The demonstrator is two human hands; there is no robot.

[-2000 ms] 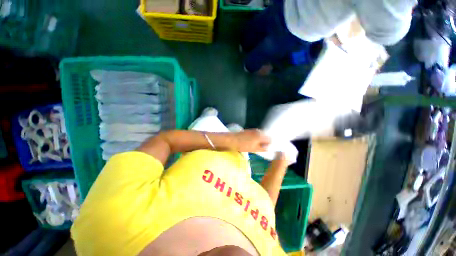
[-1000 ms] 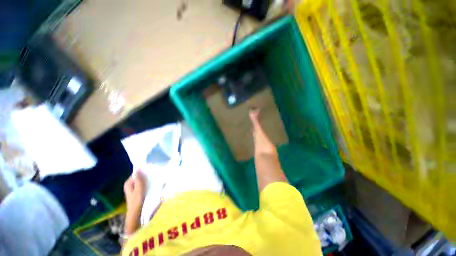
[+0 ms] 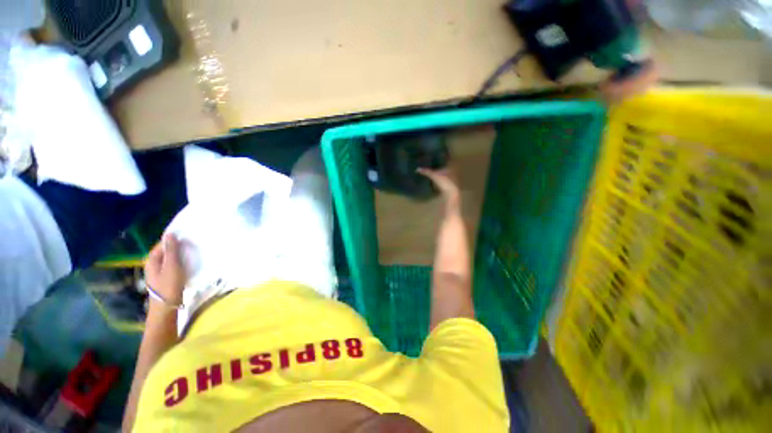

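My left hand (image 3: 164, 269) is at the left, closed on the edge of a limp white bag (image 3: 224, 241) that lies over my lap. A greyish patch shows on the bag. My right hand (image 3: 442, 181) reaches down into a deep green crate (image 3: 464, 117), its fingers on the edge of a dark fan unit (image 3: 406, 165). The grip is small and blurred. The unit is at the crate's far left corner, over a brown cardboard sheet (image 3: 419, 232).
A cardboard-covered bench (image 3: 355, 59) runs across the top, with another fan unit (image 3: 114, 42) and a black corded device (image 3: 567, 34). A hand (image 3: 631, 83) shows beside it. A large yellow crate (image 3: 677, 254) stands right. White sheets (image 3: 72, 127) and a coworker's sleeve (image 3: 30, 254) are left.
The view has turned, so the green crate looks more upright. My right hand now meets the unit's edge. My left hand stays at the white bag, which looks more bunched. Another hand has appeared by the black device.
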